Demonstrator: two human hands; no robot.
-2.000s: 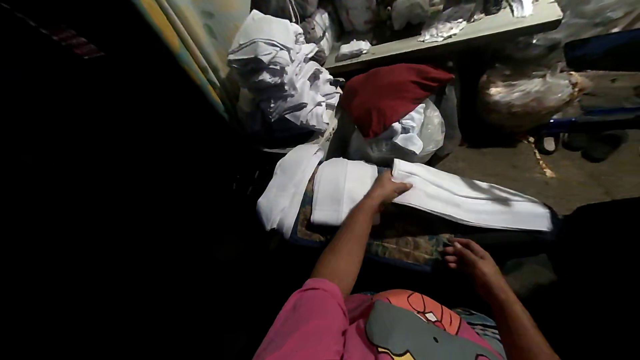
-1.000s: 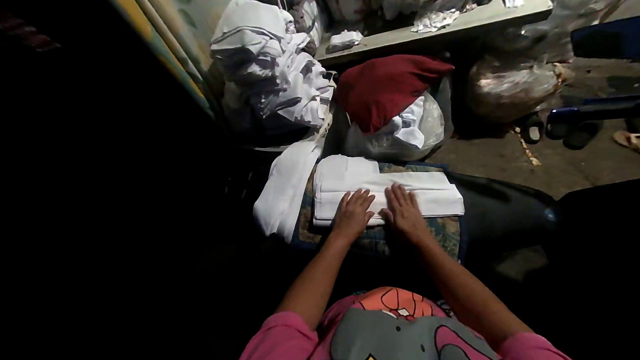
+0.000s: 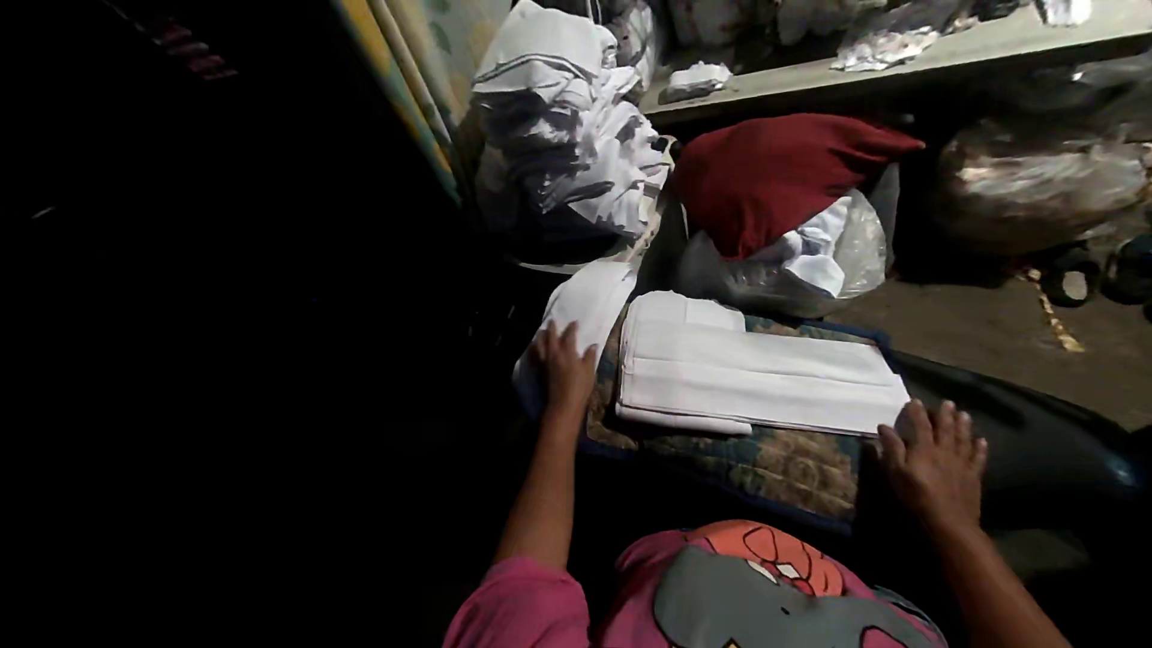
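A folded white cloth (image 3: 765, 373) lies across a patterned quilted pad (image 3: 801, 468), on top of another folded white piece (image 3: 688, 310) at the pad's left part. My left hand (image 3: 565, 364) rests with spread fingers on a separate white cloth (image 3: 589, 301) left of the pad; whether it grips that cloth is not clear. My right hand (image 3: 936, 454), fingers apart, is at the right end of the folded cloth, its fingertips close to the cloth's corner, holding nothing.
A tall pile of white cloths (image 3: 567, 126) stands behind on the left. Beside it, a red cloth (image 3: 787, 175) covers part of a clear plastic bag (image 3: 859, 256) with white cloth. A pale shelf (image 3: 972, 58) runs behind. A filled plastic bag (image 3: 1035, 184) sits farther right.
The white cloth that extended far to the right now lies folded shorter on the pad. From pressing on it side by side, my hands have parted, the left to the left cloth, the right rightward.
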